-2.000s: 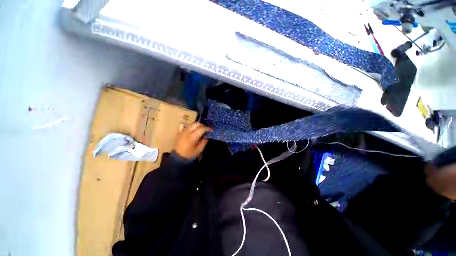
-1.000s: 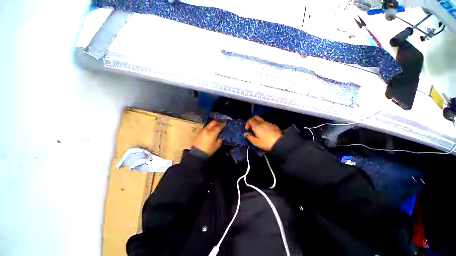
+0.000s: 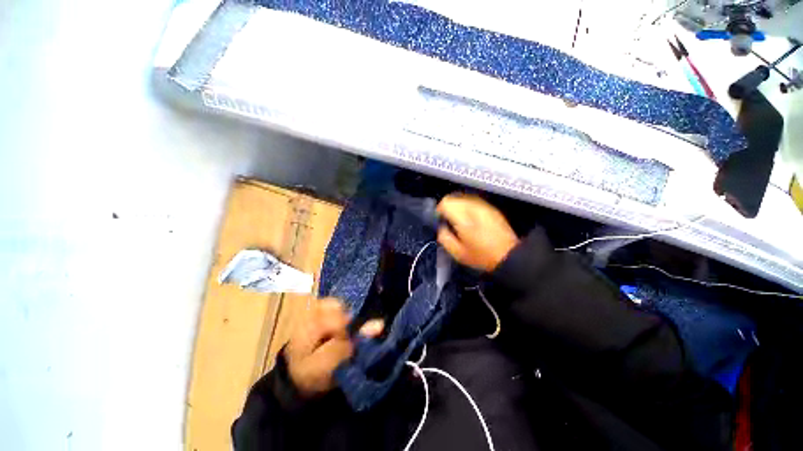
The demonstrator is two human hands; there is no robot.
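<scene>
My left hand [image 3: 321, 345] is blurred and grips a dark blue fabric strip [image 3: 352, 255] at lap level, below the table edge. My right hand [image 3: 475, 233] is closed on the same fabric higher up, near the table's front edge. The fabric hangs in loops and folds between and below my hands. A long speckled navy band [image 3: 528, 70] lies across the white table. A shorter grey-backed piece [image 3: 546, 141] lies nearer the ruler-marked edge.
Cardboard [image 3: 242, 330] is at the lower left with a crumpled whitish scrap [image 3: 266, 271] on it. A smartphone [image 3: 753, 154], a thin red-and-blue tool [image 3: 691, 66] and machine parts [image 3: 742, 35] are at the right. Blue fabric [image 3: 704, 330] lies below right. White cords cross my front.
My hands came together at the fabric, then moved apart. My left hand is now lower, toward my lap, and the fabric is spread in loops. The band on the table has not visibly moved.
</scene>
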